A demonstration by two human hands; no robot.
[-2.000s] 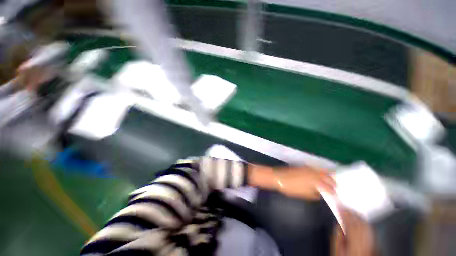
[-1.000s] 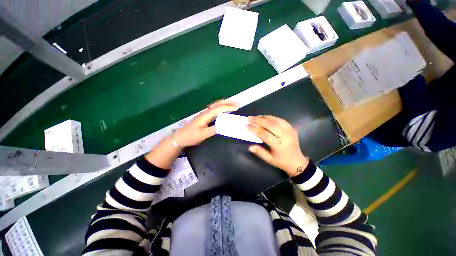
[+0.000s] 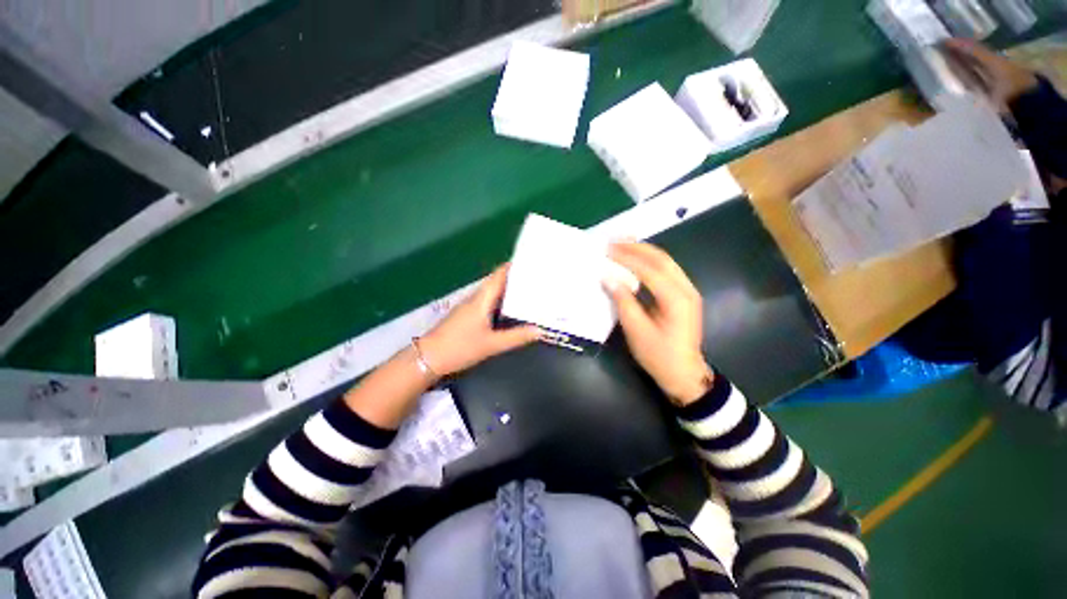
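Observation:
A white product box (image 3: 559,281) is held over the belt-side edge of the black worktop, with a plain white face up and a dark strip on the side nearest me. My left hand (image 3: 466,330) grips its left side, the thumb along the near edge. My right hand (image 3: 662,314) is at its right side, with thumb and forefinger against the upper face near the right edge. Whether a sticker is at those fingertips I cannot tell. A label sheet (image 3: 428,442) with rows of small print lies on the worktop by my left forearm.
White boxes (image 3: 541,94) lie on the green belt (image 3: 386,199) beyond my hands. A metal post (image 3: 129,401) crosses the left. Another gridded sheet (image 3: 63,564) lies far left. At right, cardboard (image 3: 895,307) bears a large white sheet (image 3: 907,187) beside another person's arm (image 3: 1037,126).
The box in my hands is turned so its broad white face shows and its dark side faces me. The neighbour's hand has reached over to boxes at the upper right.

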